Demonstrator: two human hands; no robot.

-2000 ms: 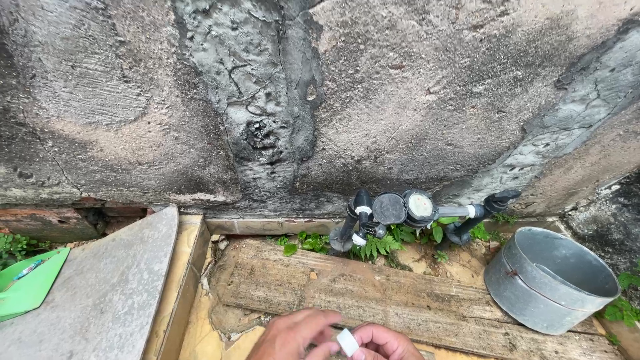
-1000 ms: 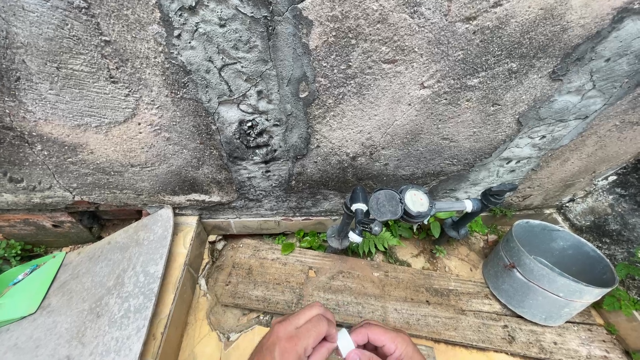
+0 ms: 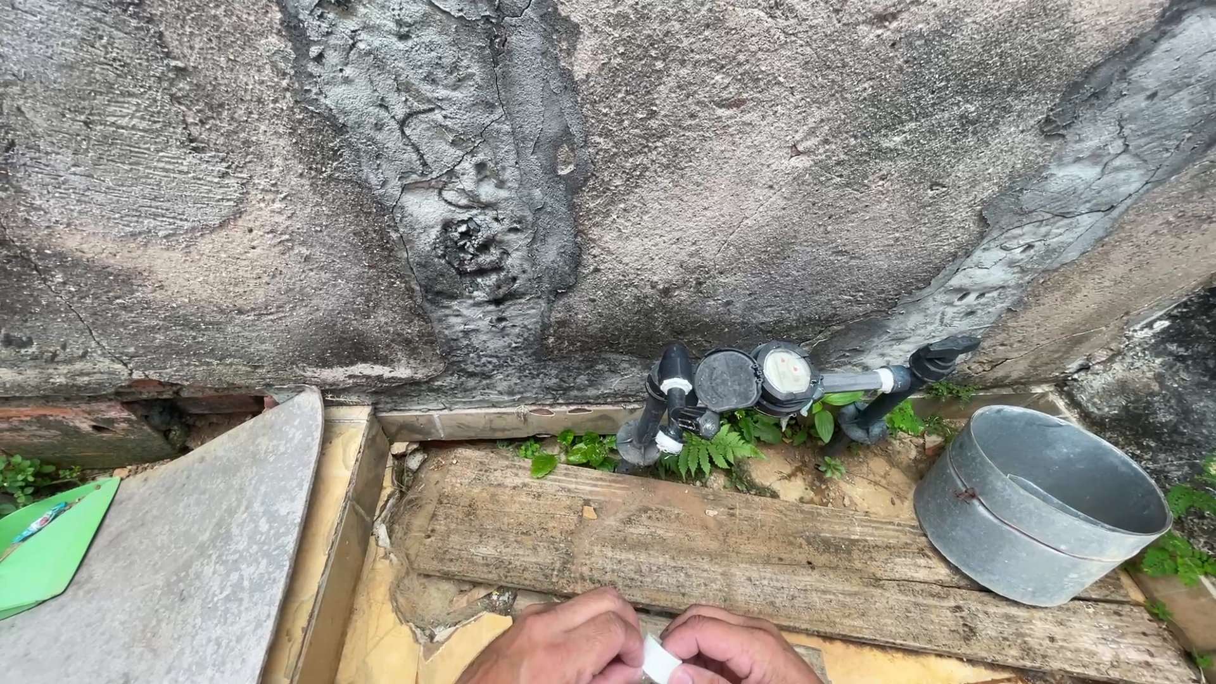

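Note:
At the bottom edge of the head view, my left hand (image 3: 570, 641) and my right hand (image 3: 736, 646) meet over a small white piece (image 3: 657, 657), pinched between the fingertips of both. What the piece is I cannot tell; its lower part is cut off by the frame. Beyond the hands lies a weathered wooden plank (image 3: 760, 560). Behind that, a water meter (image 3: 787, 372) with its round black lid (image 3: 728, 380) raised sits on dark pipes (image 3: 860, 382) close to the wall.
A grey round bucket (image 3: 1035, 560) stands on the right end of the planks. At left a grey slab (image 3: 209, 541) carries a green tray-like object (image 3: 57, 560). Small ferns (image 3: 712, 451) grow below the meter. The rough cement wall (image 3: 760, 171) rises behind.

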